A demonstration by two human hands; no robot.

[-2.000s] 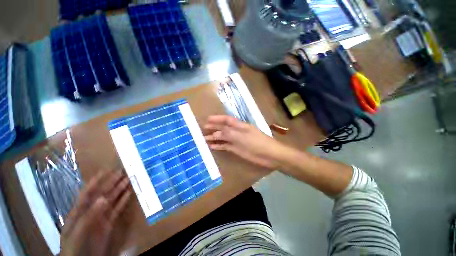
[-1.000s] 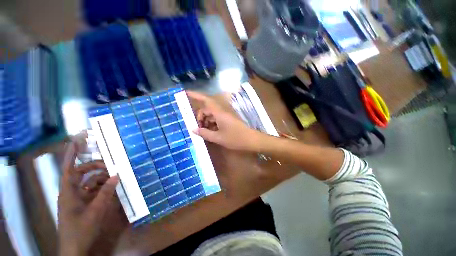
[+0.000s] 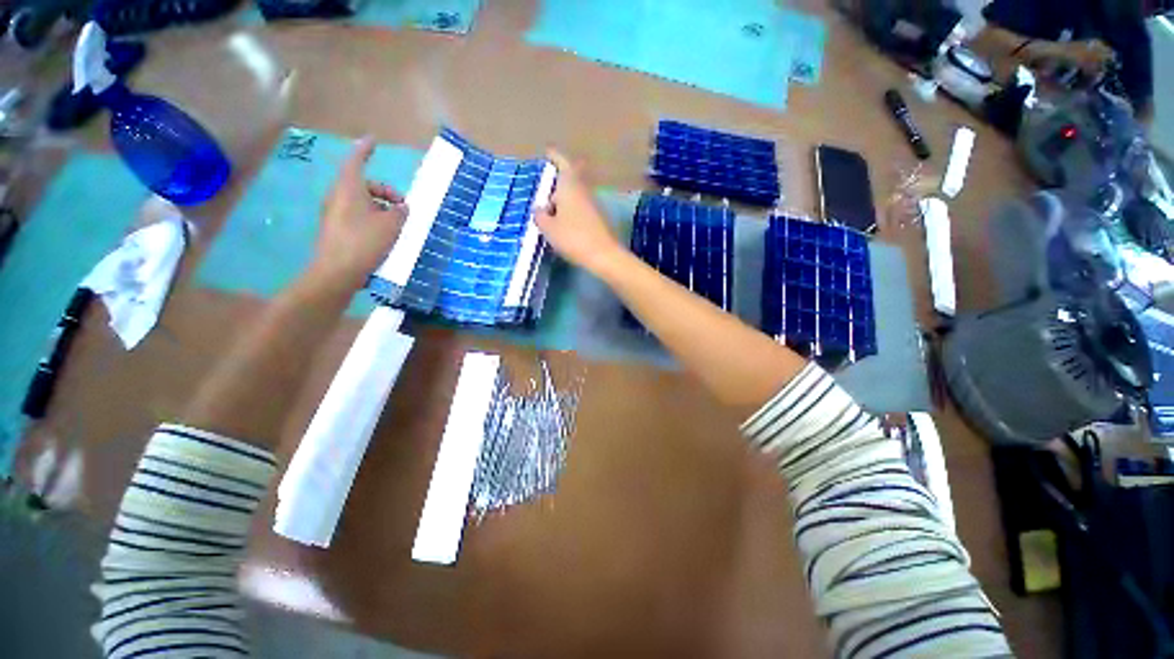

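A blue solar cell panel (image 3: 482, 238) with white strips on its left and right edges is held over a stack of similar blue sheets at the back, slightly bent. My left hand (image 3: 357, 222) holds its left edge by the white strip (image 3: 425, 213). My right hand (image 3: 574, 219) holds its right edge near the top. The sheets under it show only at the lower edge, so whether the panel touches them is hard to tell.
Silver ribbons (image 3: 525, 444) and white strips (image 3: 345, 431) lie nearer me. Dark navy cell stacks (image 3: 818, 286) and a phone (image 3: 845, 187) are right. A blue spray bottle (image 3: 167, 148) stands left. The grey round housing (image 3: 1036, 367) is right. Another person's hand (image 3: 1066, 57) shows at back right.
The panel has left the brown table in front of me and is now over the stack at the back left, held in both hands. The view has turned left.
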